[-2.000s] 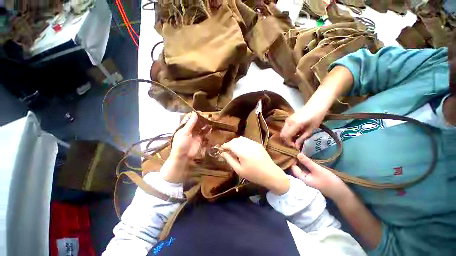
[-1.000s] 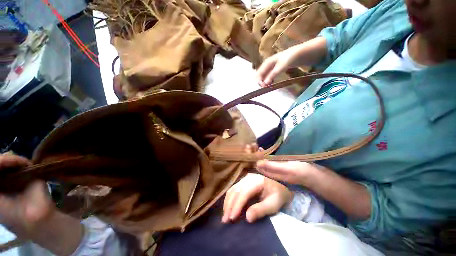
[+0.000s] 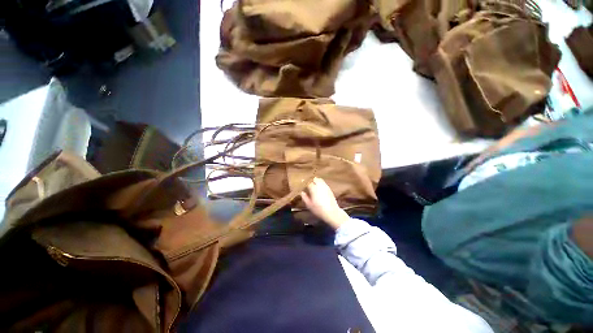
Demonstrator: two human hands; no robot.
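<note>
A brown tote bag (image 3: pixel 117 227) hangs open at the lower left, its dark inside and an inner pocket with a gold zipper (image 3: pixel 62 255) showing. Its long strap loops towards the middle. My right hand (image 3: pixel 318 198) is at the end of this strap, fingers closed on it, above the near edge of the table. Behind it, flat brown bags (image 3: pixel 344 140) lie on the white table with their straps spread to the left and a tiny pale label on the front. My left hand is not in view; the open bag fills that side.
Heaps of brown bags lie on the white table (image 3: pixel 390 97) at the back middle and back right. A co-worker's teal sleeve and body (image 3: pixel 500 214) are close on the right. A white-covered surface (image 3: pixel 55 120) and a dark brown carton (image 3: pixel 130 148) are on the left.
The open bag has moved lower left, away from the co-worker's hands. My right hand has moved onto its strap. My left hand has left the view. The co-worker has turned or leaned away.
</note>
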